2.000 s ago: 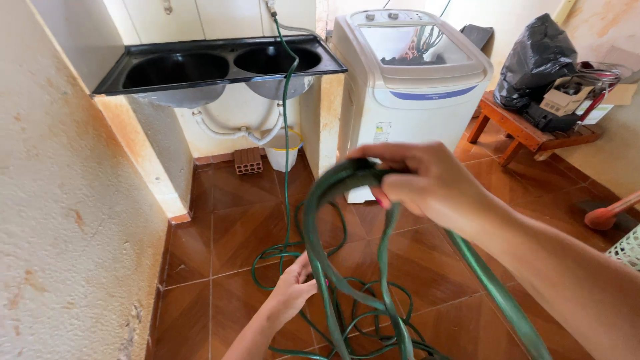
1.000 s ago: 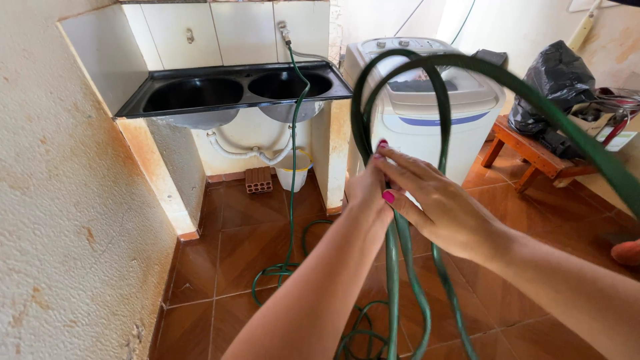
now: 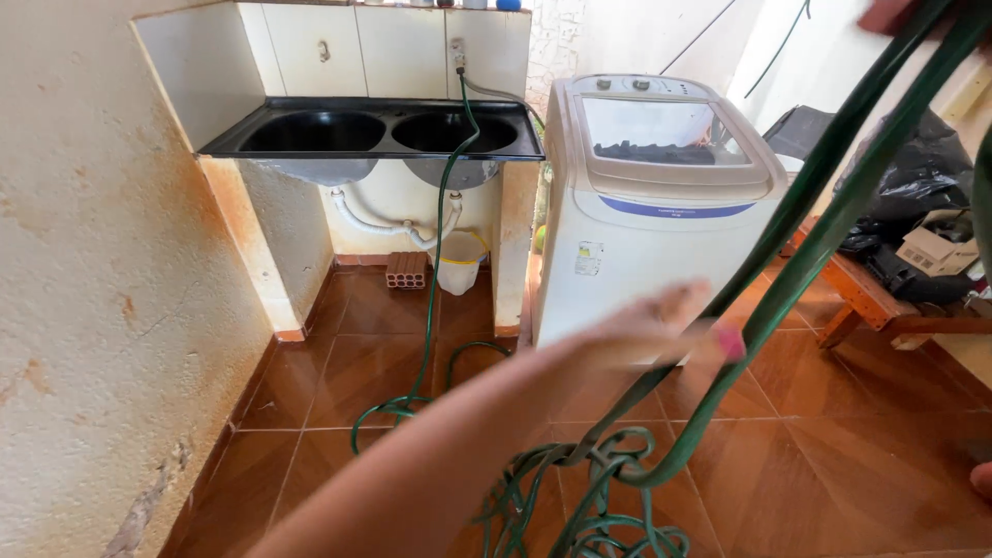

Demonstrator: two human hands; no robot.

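Observation:
A green garden hose (image 3: 775,287) runs from the faucet over the black double sink (image 3: 535,147) down to the floor, where a tangled pile of it lies. Blurred by motion, my left hand (image 3: 682,325) is at the raised strands in front of the washing machine; whether its fingers close on them cannot be told. At the upper right edge, my right hand (image 3: 891,17) is mostly cut off beside the raised hose loops, which hang from there down to the tangle. Its fingers are largely hidden.
Behind the hands stands a white washing machine (image 3: 666,232). Under the sink are a hollow brick (image 3: 407,270), a white bucket (image 3: 459,267) and drain pipes. At right, a wooden bench (image 3: 868,291) holds black bags and a cardboard box (image 3: 938,244). A rough wall borders the left.
My hands were together on the hose a second ago and are now apart. My right hand has risen to the upper right. The raised strands now slant from there down to the tangle.

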